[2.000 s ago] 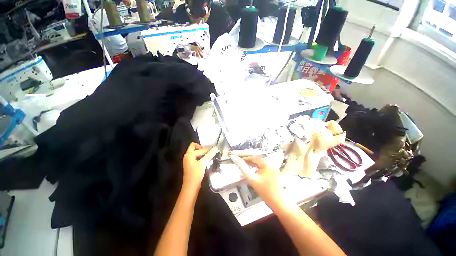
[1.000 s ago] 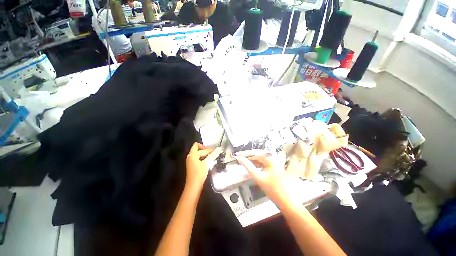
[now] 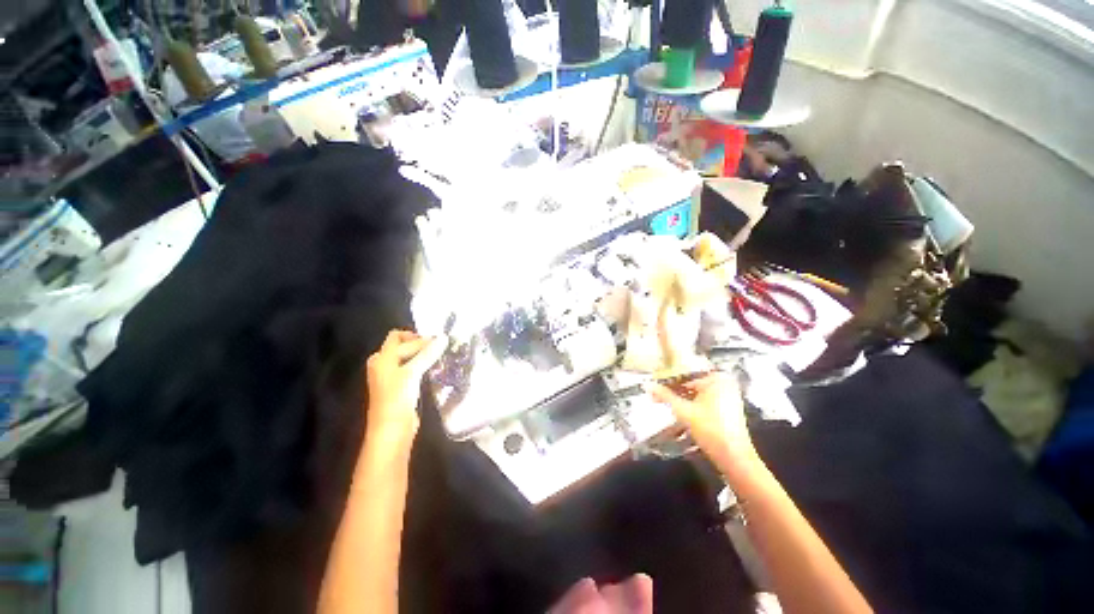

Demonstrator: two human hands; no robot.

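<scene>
The white overlock machine (image 3: 516,240) stands in front of me, its upper part washed out by lamp glare. Its pale front cover (image 3: 540,474) has a dark rectangular opening. My left hand (image 3: 402,378) is at the left of the needle area, thumb and forefinger together; whether thread is between them cannot be told. My right hand (image 3: 710,414) is at the machine's front right, pinching what looks like a thin tool (image 3: 654,381) pointing left, below the cream cloth (image 3: 666,294). Black fabric (image 3: 264,348) is heaped left of the machine.
Red-handled scissors (image 3: 771,308) lie right of the cloth. More black fabric (image 3: 888,480) is at lower right. Thread cones (image 3: 764,60) stand behind the machine. Dark scraps (image 3: 840,222) pile by the white wall. A blurred pinkish shape (image 3: 606,596) shows at the bottom edge.
My right hand has moved right, away from the needle area to the machine's front right. My left hand stays near the needle area. The view has shifted, and the machine appears further left and higher.
</scene>
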